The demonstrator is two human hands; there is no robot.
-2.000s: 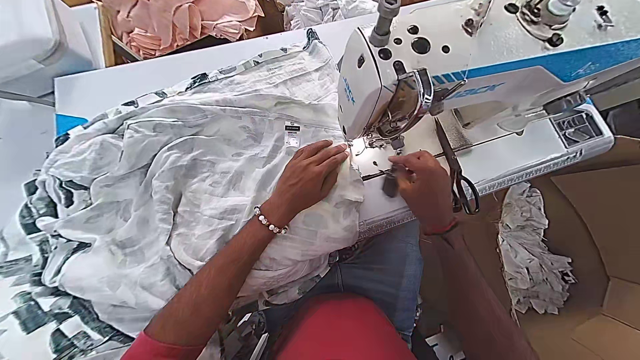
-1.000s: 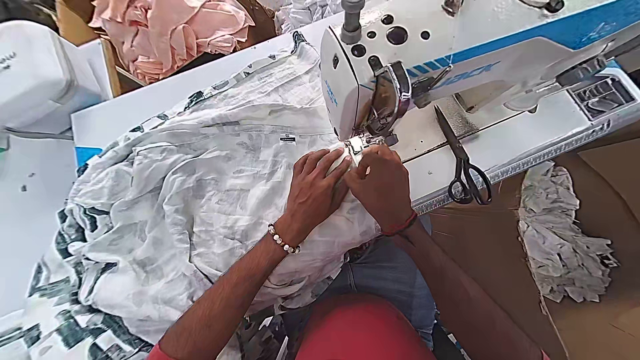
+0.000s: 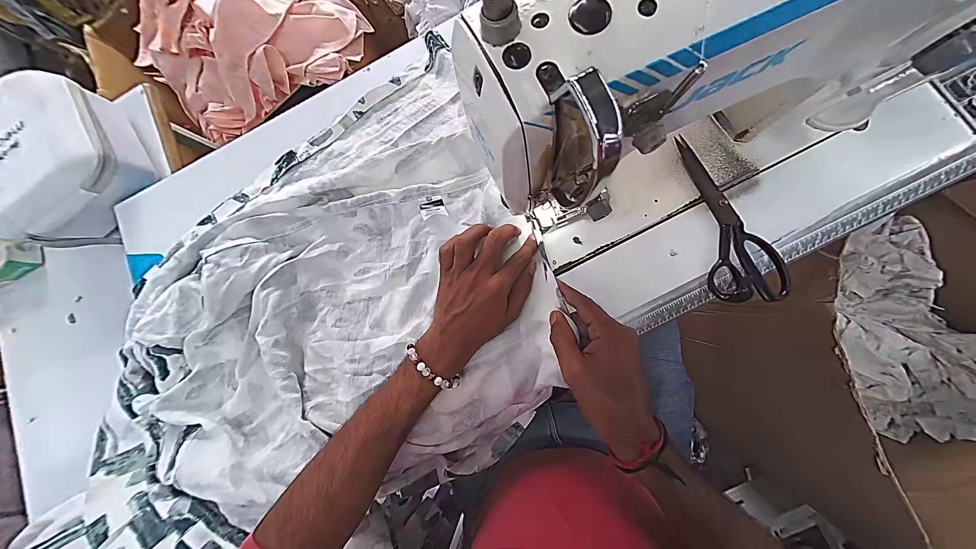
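Observation:
A white garment (image 3: 343, 290) with dark printed patches lies bunched over the sewing table, its edge running under the presser foot (image 3: 560, 217) of a Jack sewing machine (image 3: 526, 99). My left hand (image 3: 484, 286) rests flat on the cloth just in front of the foot, fingers close together. Lower right of it, my right hand (image 3: 602, 358) pinches the garment's edge between thumb and fingers; a small dark item shows at those fingers, too unclear to name. Black-handled scissors (image 3: 732, 244) lie on the machine bed to the right of both hands.
Pink fabric pieces (image 3: 252, 61) fill a cardboard box behind the table. A white plastic container (image 3: 53, 160) stands at the left. Gathered pale cloth (image 3: 892, 328) lies on brown cardboard (image 3: 762, 396) at the lower right. A measuring tape (image 3: 823, 217) runs along the table's front edge.
My right hand has moved from beside the presser foot down toward my body, along the garment's edge. My left hand stays on the cloth near the foot.

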